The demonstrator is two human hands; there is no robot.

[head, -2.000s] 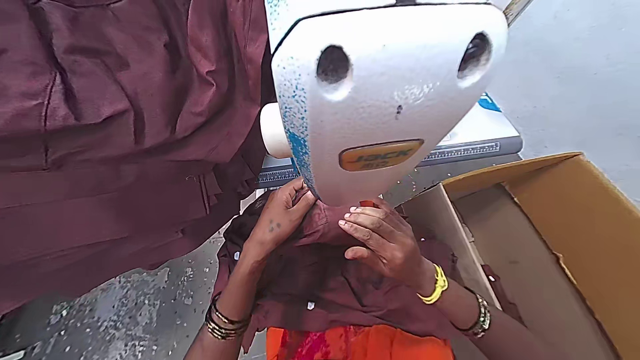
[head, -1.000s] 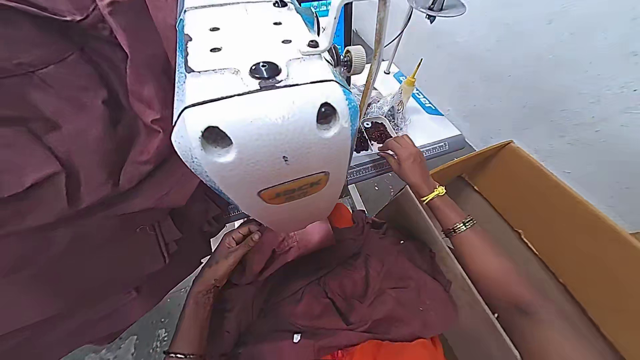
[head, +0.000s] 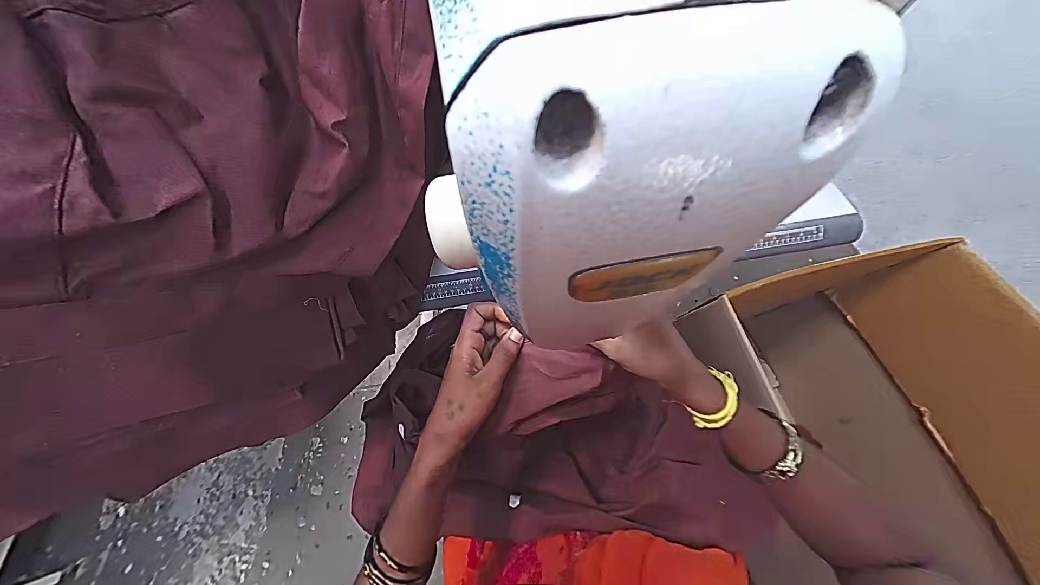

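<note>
The white head of a Jack sewing machine (head: pixel 650 187) fills the upper middle and hides its needle area. Below it a maroon garment (head: pixel 561 463) lies over my lap. My left hand (head: pixel 475 366) pinches the garment's cloth between thumb and fingers at the machine's lower left edge. At the lower right of the head, my right hand (head: pixel 646 353) is at the upper edge of the same cloth; its fingertips are partly hidden behind the machine, so its hold cannot be told.
A large pile of maroon cloth (head: pixel 203 203) hangs at the left. An open cardboard box (head: pixel 934 349) stands at the right, beside my right forearm. Behind the machine head runs a table edge with a ruler strip (head: pixel 788 240). Speckled floor (head: pixel 244 496) shows at lower left.
My right hand has come back from a small container of dark bits behind the machine to the garment under the head. My left hand stays on the cloth. The view has shifted.
</note>
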